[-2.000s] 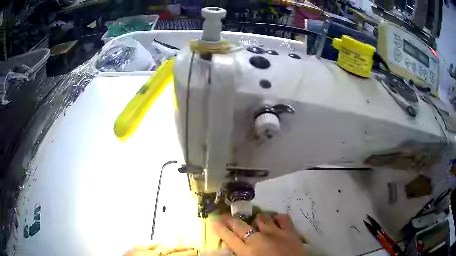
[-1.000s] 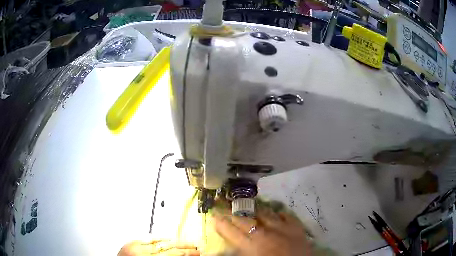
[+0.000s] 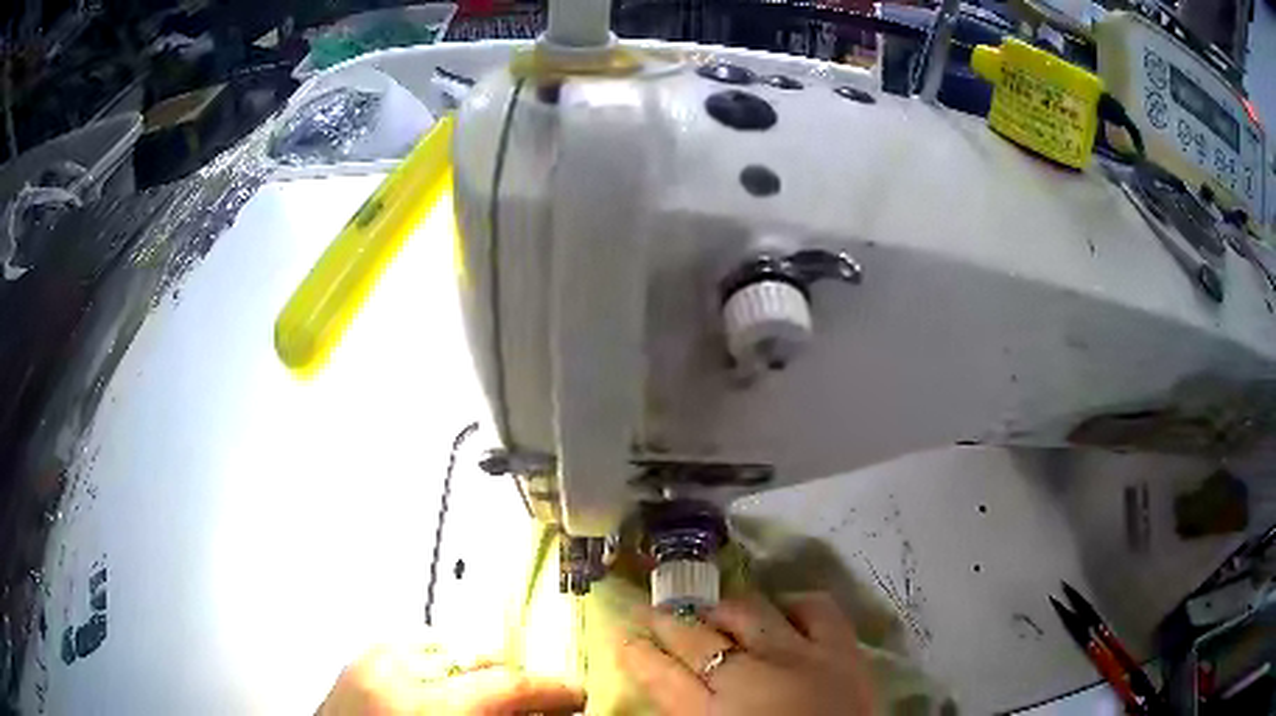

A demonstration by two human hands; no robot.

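An olive cloth piece (image 3: 854, 588) lies on the machine bed under the head, looking pale yellow near the presser foot (image 3: 581, 562). My right hand (image 3: 756, 664), with a ring, lies flat on the cloth just right of and below the foot, fingers spread beside the lower white tension dial (image 3: 686, 581). My left hand (image 3: 441, 685) is at the bottom edge, left of the foot, partly cut off and overexposed; its fingertips reach the cloth's left edge. Whether it pinches the cloth cannot be told. The needle is hidden.
The white machine head (image 3: 602, 308) fills the middle. A yellow bar (image 3: 367, 252) slants at its left. Orange-handled snips (image 3: 1106, 650) lie at the right beside a tray of small tools. A yellow container (image 3: 1043, 105) sits on the arm, with the control panel (image 3: 1189, 112) behind.
More olive cloth shows behind and right of my right hand. My left hand has moved slightly right toward the foot. The view has shifted a little.
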